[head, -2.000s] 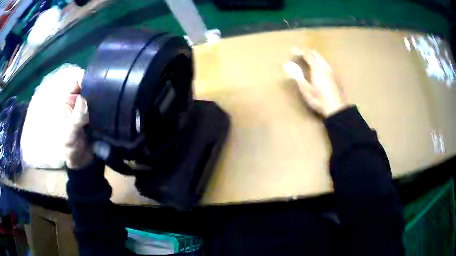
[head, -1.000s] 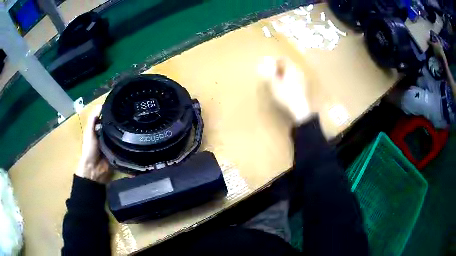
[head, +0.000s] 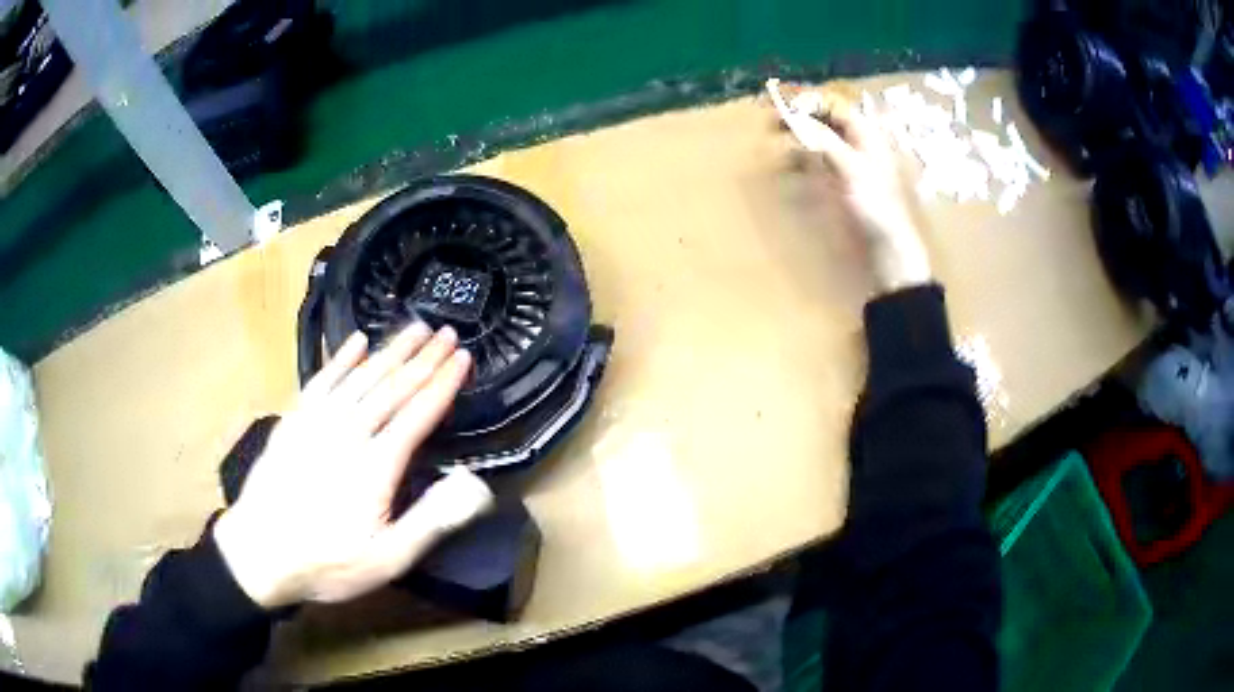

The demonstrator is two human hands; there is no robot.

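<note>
A round black fan head (head: 535, 257) lies face up on the tan bench, with radial slots and a lit digital display (head: 453, 287) at its centre. Its black base (head: 494, 554) extends toward me, partly hidden by my left hand. My left hand (head: 355, 473) lies over the base and the lower front of the fan, fingers spread, palm down. My right hand (head: 859, 169) is blurred at the left edge of a pile of loose white strips (head: 968, 142). A whitish strip or covered fingertip shows at its fingers; I cannot tell which.
The cardboard-covered bench (head: 704, 298) curves along a green conveyor belt (head: 541, 68). A grey post (head: 156, 129) stands at its edge. Black fans (head: 1157, 223) are at the far right. A green crate (head: 1069, 581) and red plastic item (head: 1157, 493) are lower right; a whitish bag (head: 16, 487) is left.
The fan, first tilted up in my left hand, now lies flat. My left hand has moved from its side onto its front and base. My right hand has moved up to the strip pile.
</note>
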